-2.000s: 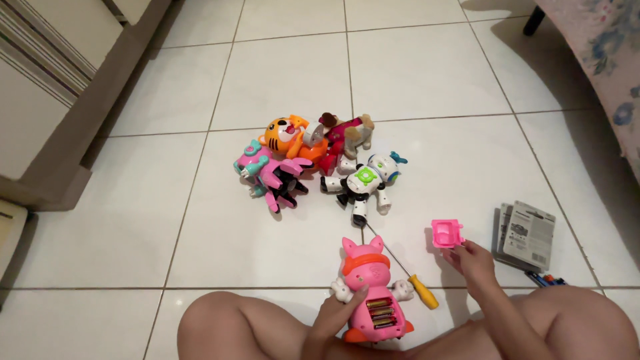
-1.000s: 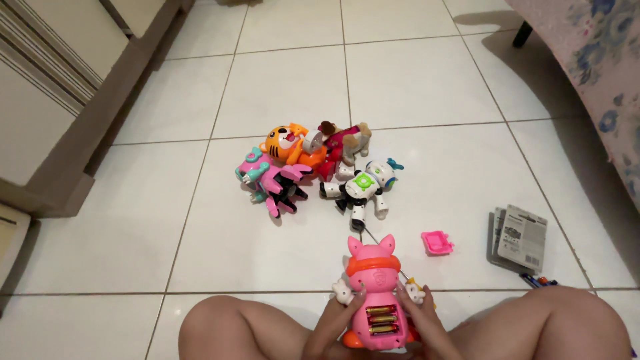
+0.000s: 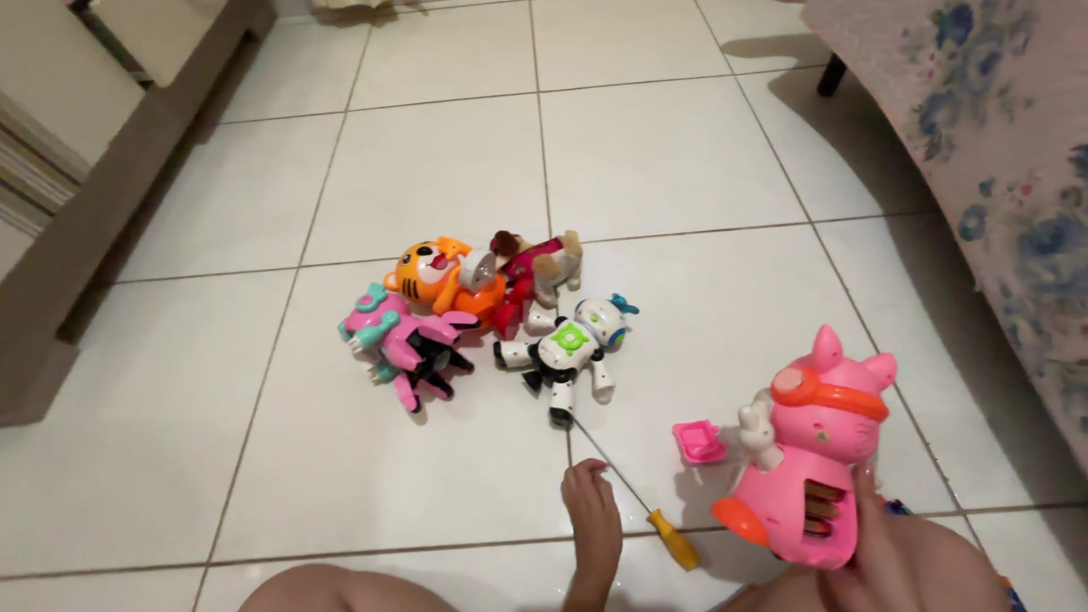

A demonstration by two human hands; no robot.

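Note:
My right hand holds a pink plastic cat-like toy with an orange headband, raised at the right. Its battery compartment is uncovered and batteries sit inside. My left hand is over the floor with curled fingers, beside a screwdriver with a yellow handle; whether it touches the shaft I cannot tell. A pink plastic cover lies on the floor left of the toy.
Ahead lie a white robot dog toy, an orange tiger toy, a pink and teal toy and a plush dog in red. A cabinet stands left, and floral fabric hangs at right.
The pink toy has moved from between my legs to the right, now in my right hand alone. My left hand has let go of it and is near the screwdriver. The cover was set down earlier.

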